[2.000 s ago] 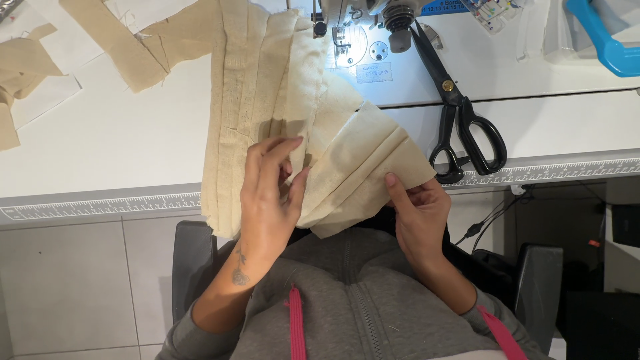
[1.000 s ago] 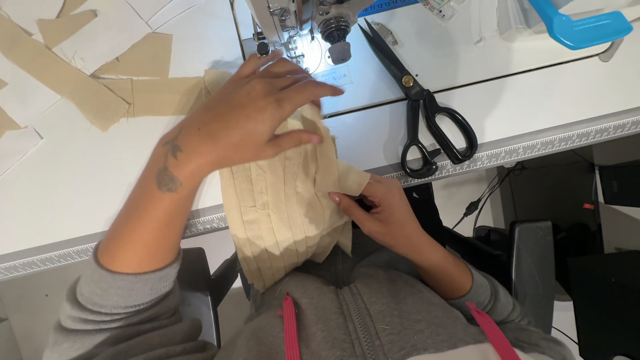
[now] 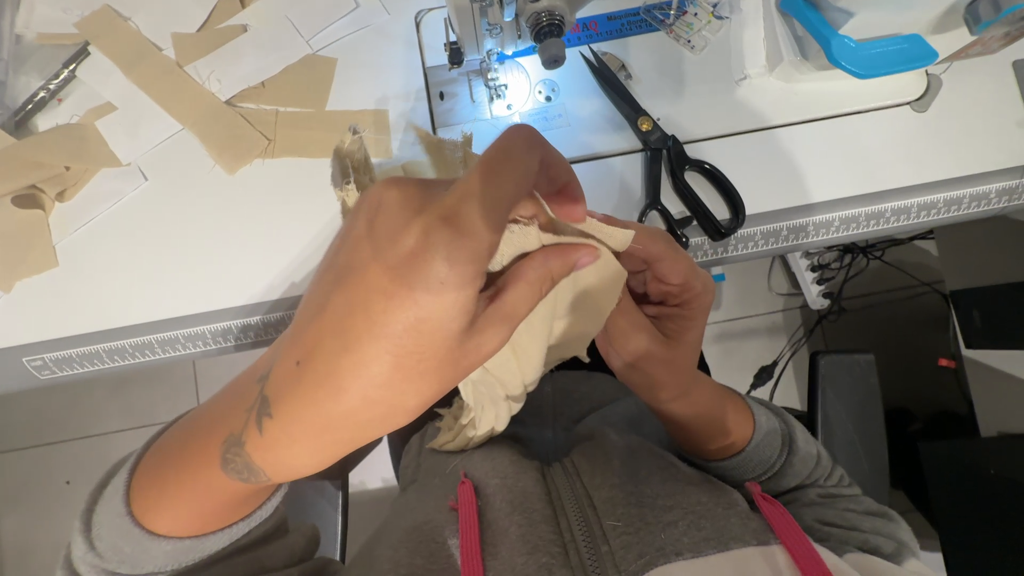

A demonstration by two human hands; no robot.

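Observation:
A cream-coloured piece of fabric (image 3: 552, 312) with sewn folds hangs bunched between my hands, in front of the sewing machine (image 3: 512, 48). My left hand (image 3: 432, 264) pinches its upper edge between thumb and fingers and hides much of the cloth. On the other side, my right hand (image 3: 660, 296) grips the same edge, its fingertips partly behind the fabric. Frayed ends of the cloth show beyond my left hand, near the lit needle plate (image 3: 508, 88). Black-handled fabric shears (image 3: 656, 136) lie with blades parted on the table, just past my right hand.
Beige fabric scraps (image 3: 176, 96) and white paper pieces (image 3: 248, 56) cover the table's left part. A measuring tape strip (image 3: 864, 224) runs along its front edge. At the back right are a box of pins (image 3: 692, 24) and a blue plastic handle (image 3: 872, 52). Cables (image 3: 832, 280) hang below.
The fabric lay spread out two seconds ago; now it is lifted and bunched. My left hand has come down from near the machine onto the edge by my right hand.

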